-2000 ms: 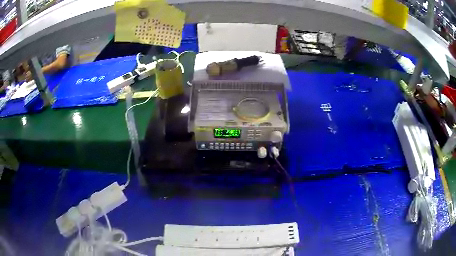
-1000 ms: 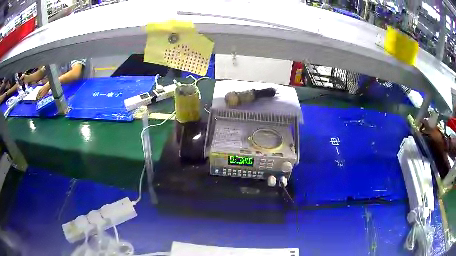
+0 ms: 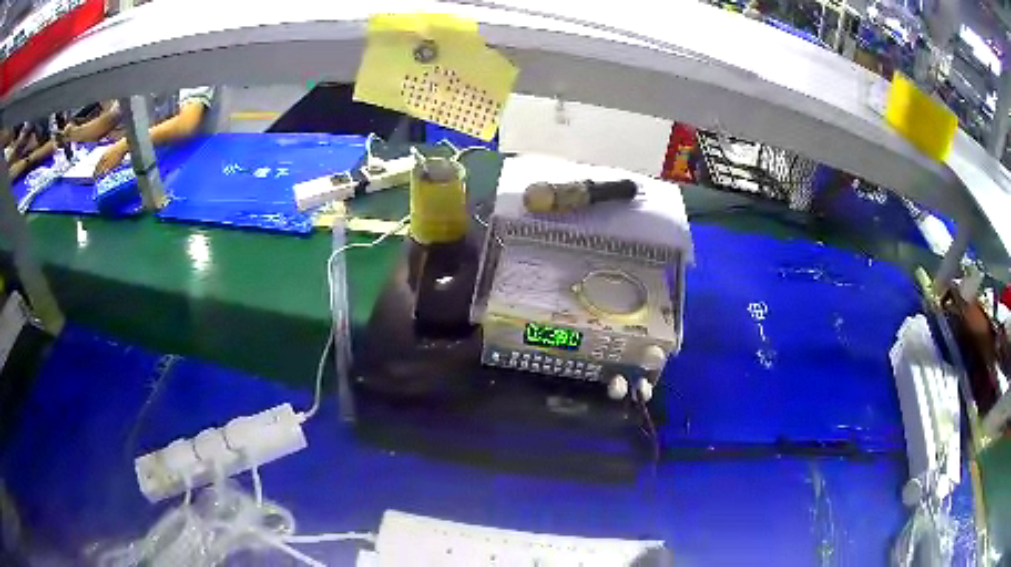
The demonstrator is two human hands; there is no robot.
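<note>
Neither of my hands is in view. A white power strip (image 3: 510, 545) lies at the bottom centre, cut off by the lower edge, with a white cord running left. A shorter supply strip (image 3: 222, 452) lies at the front left with plugs in it and a tangle of white cords (image 3: 222, 526) below. The grey-white bench tester (image 3: 582, 305) stands behind on a black base, its green digits lit. A thin dark test lead (image 3: 649, 419) hangs from its front right terminals.
A yellow cup (image 3: 439, 202) stands left of the tester. A handled tool (image 3: 579, 196) and a pale ring (image 3: 611, 292) lie on top. White strips (image 3: 927, 404) are stacked at far right. The shelf edge (image 3: 621, 69) crosses overhead with a yellow card (image 3: 435, 80). Another person's arms show at upper left.
The view has tilted and shifted, so the tester and shelf sit further right and lower than two seconds ago. The front power strip now shows less, nearer the lower edge. The tester's digits have changed.
</note>
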